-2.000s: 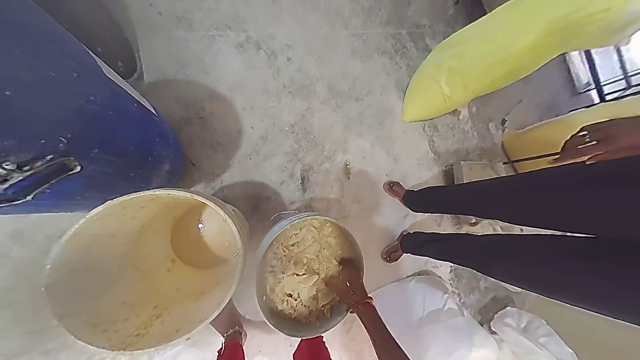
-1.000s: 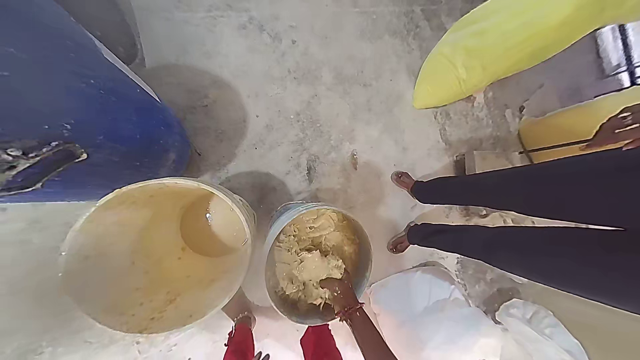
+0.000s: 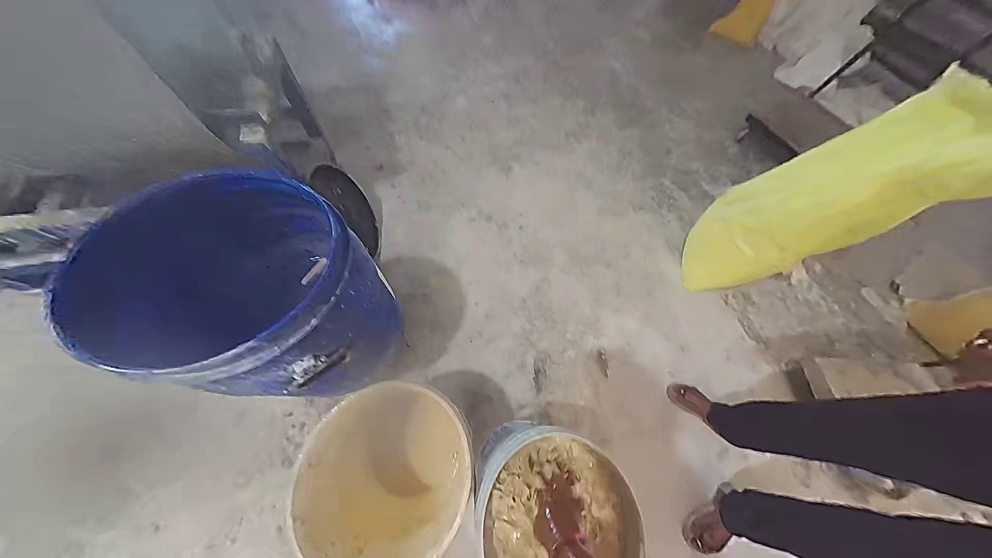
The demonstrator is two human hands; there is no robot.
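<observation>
My right hand (image 3: 563,515) is inside a pale bucket (image 3: 505,449) at the bottom edge, touching a lumpy, yellowish dough-like mass (image 3: 515,492). Its fingers are blurred and partly sunk in the mass, so their grip is unclear. My left hand is out of view. Just left of this bucket stands a wider cream-coloured tub (image 3: 457,418), with a thin yellowish residue inside.
A large blue plastic drum (image 3: 353,310) stands open at left, a dark round object (image 3: 346,208) behind it. A yellow sack or cloth (image 3: 806,209) reaches in from the right. Below it, another person in dark trousers (image 3: 837,434) stands near the bucket on the concrete floor (image 3: 527,232).
The view has shifted a lot, bringing the blue drum's opening into sight and moving the bucket to the bottom edge. My right hand remains in the bucket.
</observation>
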